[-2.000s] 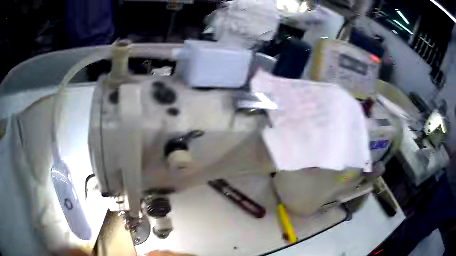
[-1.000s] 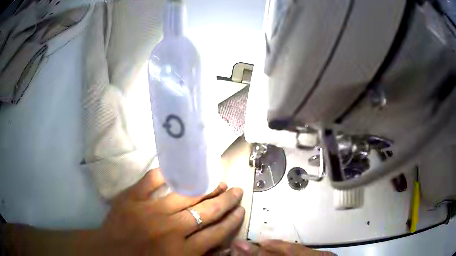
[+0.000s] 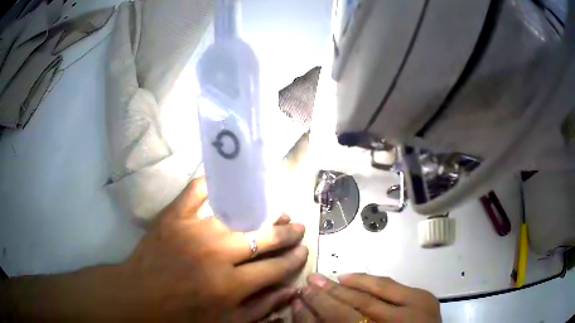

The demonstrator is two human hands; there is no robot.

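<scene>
A pale beige cloth (image 3: pixel 135 126) lies left of the sewing machine head (image 3: pixel 403 69), its edge running beside the round needle plate (image 3: pixel 340 200). My left hand (image 3: pixel 208 265), with a ring, lies flat on the cloth, fingers pointing right. The lamp paddle hides part of it. My right hand (image 3: pixel 372 301) is at the bottom edge, partly cut off, its fingertips on the cloth's near end beside my left fingers. A dark ribbed piece (image 3: pixel 300 96) shows beyond the needle area.
The white lamp paddle (image 3: pixel 233 139) hangs over the cloth. Folded grey-beige pieces (image 3: pixel 31 79) lie far left. A white ribbed knob (image 3: pixel 436 231), dark red snips (image 3: pixel 495 213) and a yellow-handled tool (image 3: pixel 521 255) are right of the needle plate.
The view has swung from the machine's top down to the needle area. Over the last second, the cloth has shifted slightly away from me, and my right hand has come further into view.
</scene>
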